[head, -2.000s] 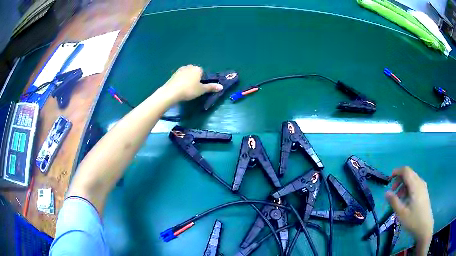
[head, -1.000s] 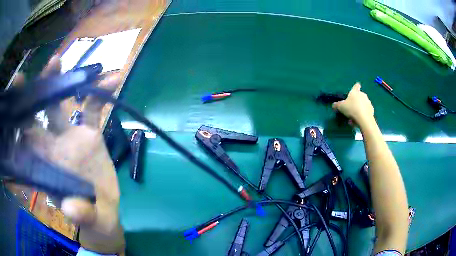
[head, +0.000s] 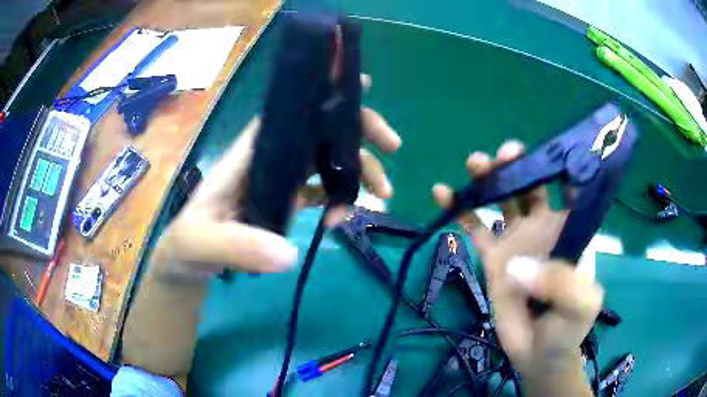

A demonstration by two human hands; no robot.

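My left hand (head: 225,209) holds a black clamp (head: 298,116) upright and close to the camera, seen edge-on and blurred. Its black cord hangs down from it to the bottom edge. My right hand (head: 543,271) holds a second black clamp (head: 593,167) raised and tilted, its handles spread between my fingers and palm, with a coppery spot at its head. Its cord curves down to the bottom of the view. Below my hands, several black clamps (head: 457,275) with tangled cords lie on the green mat (head: 450,85). A blue plug with a red sleeve (head: 325,364) lies among them.
At left, a wooden board holds a digital scale (head: 45,182), a patterned phone (head: 111,191), a whitish label (head: 84,285), a pen (head: 50,271) and a clipboard with paper (head: 194,58). A blue crate (head: 46,349) is at lower left. A lime-green roll (head: 647,85) lies at upper right.
My left hand has moved right from over the wooden board with its clamp. My right hand has lifted a clamp off the far part of the mat and brought it nearer.
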